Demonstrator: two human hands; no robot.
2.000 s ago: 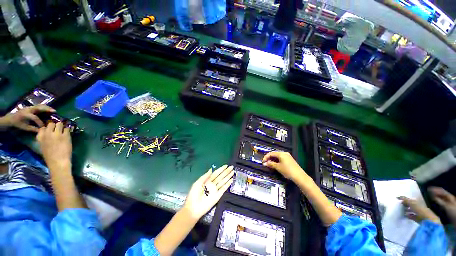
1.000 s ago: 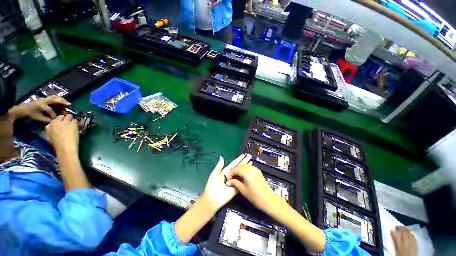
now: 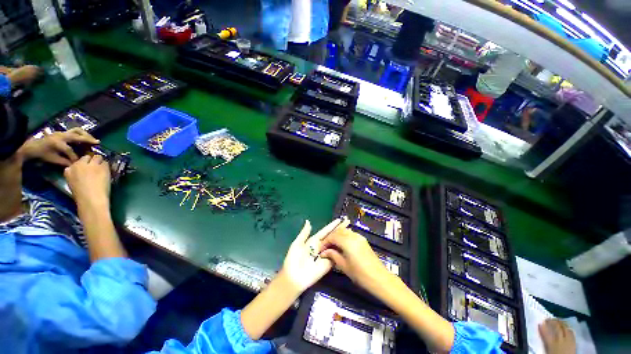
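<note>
My left hand (image 3: 302,261) is palm up, with small black parts (image 3: 315,253) on the palm. My right hand (image 3: 348,250) is over it, its thumb and fingertips together at the palm; whether they pinch a part is too small to tell. Both hands are above the near foam tray (image 3: 413,259), which holds phone frames in a row. The nearest phone frame (image 3: 349,325) shows below my right forearm. Another frame (image 3: 373,220) lies just beyond my hands. My hands and forearm partly hide the frame between them.
A second foam tray (image 3: 513,266) stands to the right, beside white paper (image 3: 550,285). Pale sticks (image 3: 225,198) and black pieces (image 3: 266,207) lie on the green mat. Behind are a blue bin (image 3: 163,131), clear bag (image 3: 221,146) and stacked trays (image 3: 310,130). A neighbouring person works at left.
My right hand has come back from a phone frame in the near tray to my left palm. My left hand has shifted slightly, still palm up. The view has shifted a little.
</note>
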